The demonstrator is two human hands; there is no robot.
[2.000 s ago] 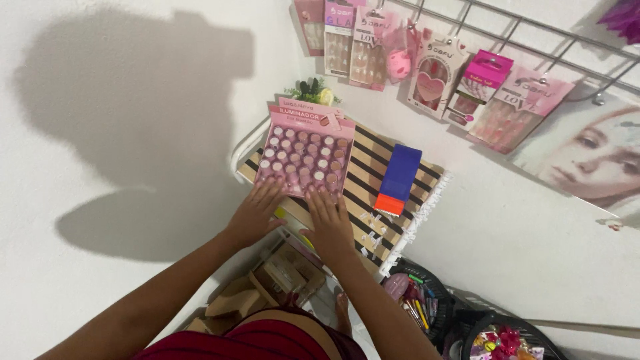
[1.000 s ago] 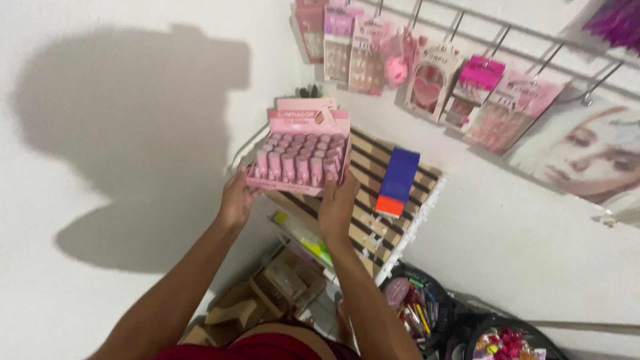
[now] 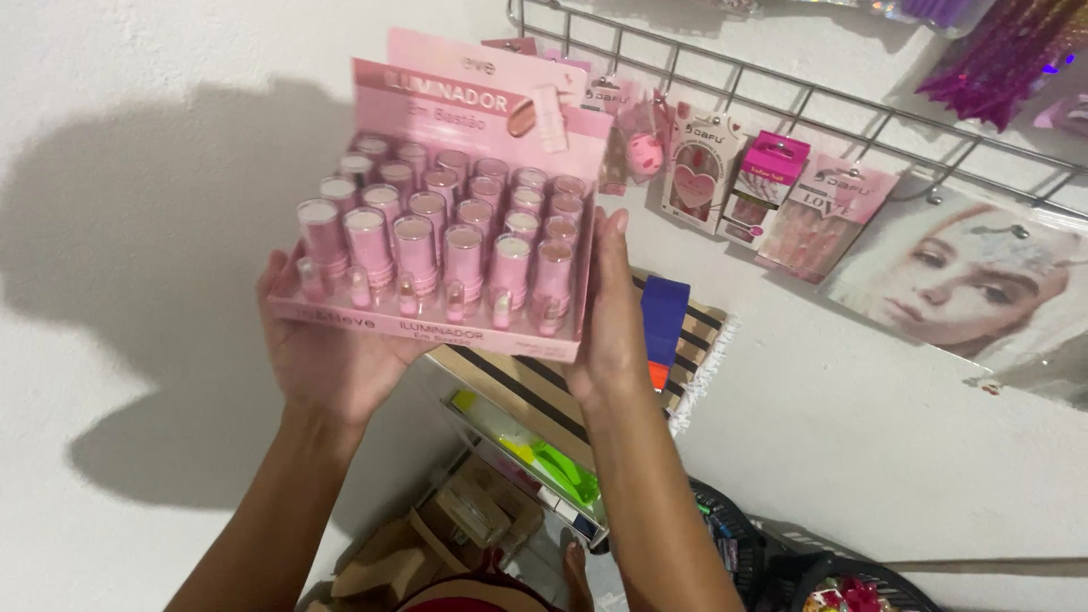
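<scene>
Raised in front of me is a pink cardboard display box (image 3: pixel 425 327) filled with rows of pink highlighter sticks (image 3: pixel 414 246), its printed back panel upright. My left hand (image 3: pixel 327 357) supports its left side and underside, the fingers partly hidden beneath. At the right side, my right hand (image 3: pixel 608 314) presses against the box wall, fingers pointing up. Beneath and behind the box stands a striped shelf top (image 3: pixel 518 374), partly covered by the box and my right arm. A blue and orange box (image 3: pixel 665 323) lies on it, just right of my right hand.
A wire rack (image 3: pixel 807 89) with hanging packs of false nails (image 3: pixel 701 166) runs along the wall at the upper right. A face poster (image 3: pixel 960 280) hangs below it. Black baskets (image 3: pixel 875 578) of small items and cardboard boxes (image 3: pixel 382 557) stand low down. A lower shelf holds a green item (image 3: pixel 565 472).
Both hands have lifted the display box from the striped shelf top and brought it nearer to me. Two seconds ago they rested at its front edge; now they hold its sides.
</scene>
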